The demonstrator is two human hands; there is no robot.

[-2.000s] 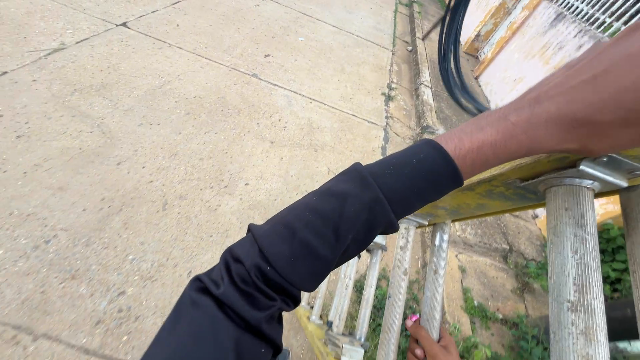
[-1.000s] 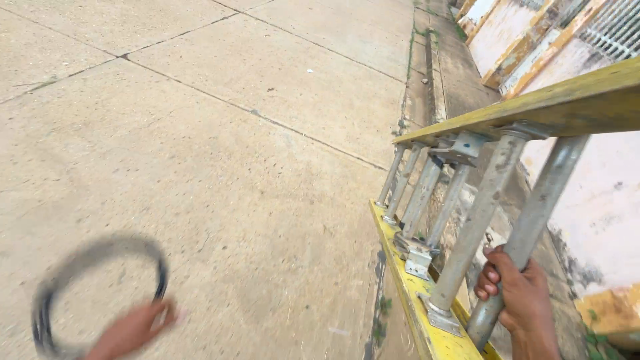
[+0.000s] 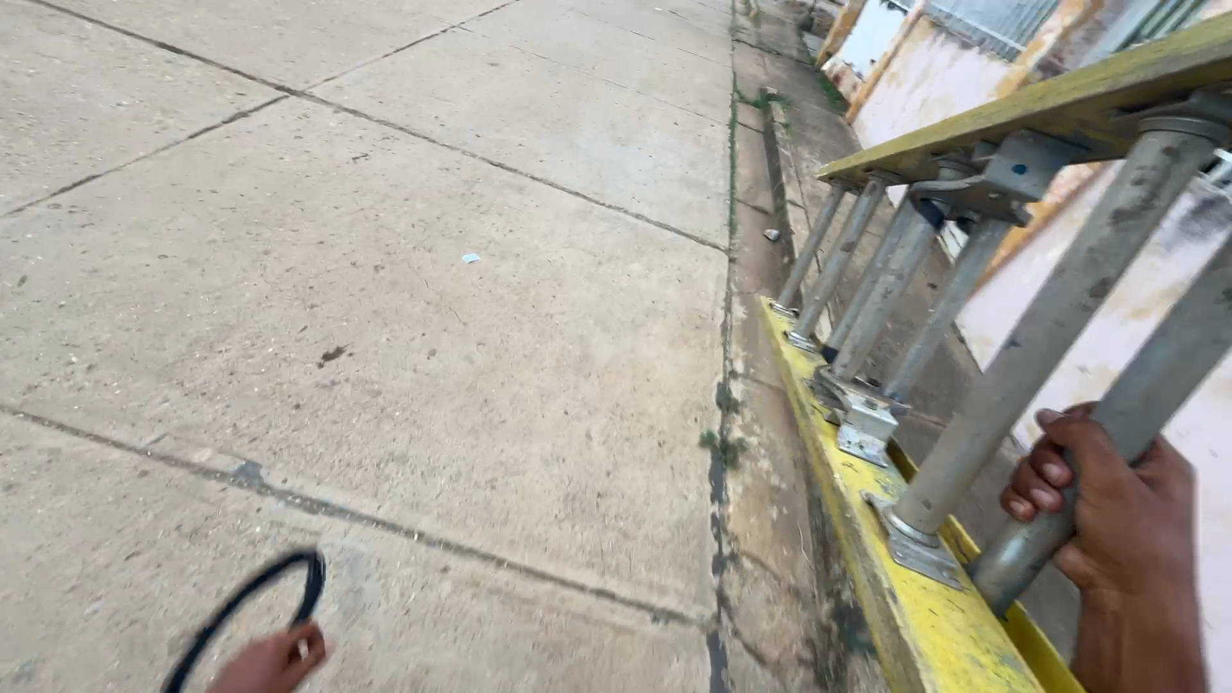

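Observation:
On the right, my right hand [image 3: 1121, 500] is closed around a grey metal rung [image 3: 1155, 385] of a ladder with yellow side rails [image 3: 837, 481]. The ladder lies tilted on its edge, one rail above the other, with metal brackets [image 3: 866, 428] between the rungs. At the lower left, my left hand [image 3: 274, 659] grips a black coiled cable [image 3: 231, 602]; the lower part of the coil is cut off by the frame's edge.
Cracked concrete pavement [image 3: 481, 366] spreads across the left and middle. A low curb [image 3: 784, 164] with weeds runs along its right side. Beyond the ladder stands a worn pink and orange wall [image 3: 924, 77] with metal bars.
The left arm, which lay across the view toward the upper right, is now at the lower left with the coil. The right hand stays on a rung, and more of the ladder shows.

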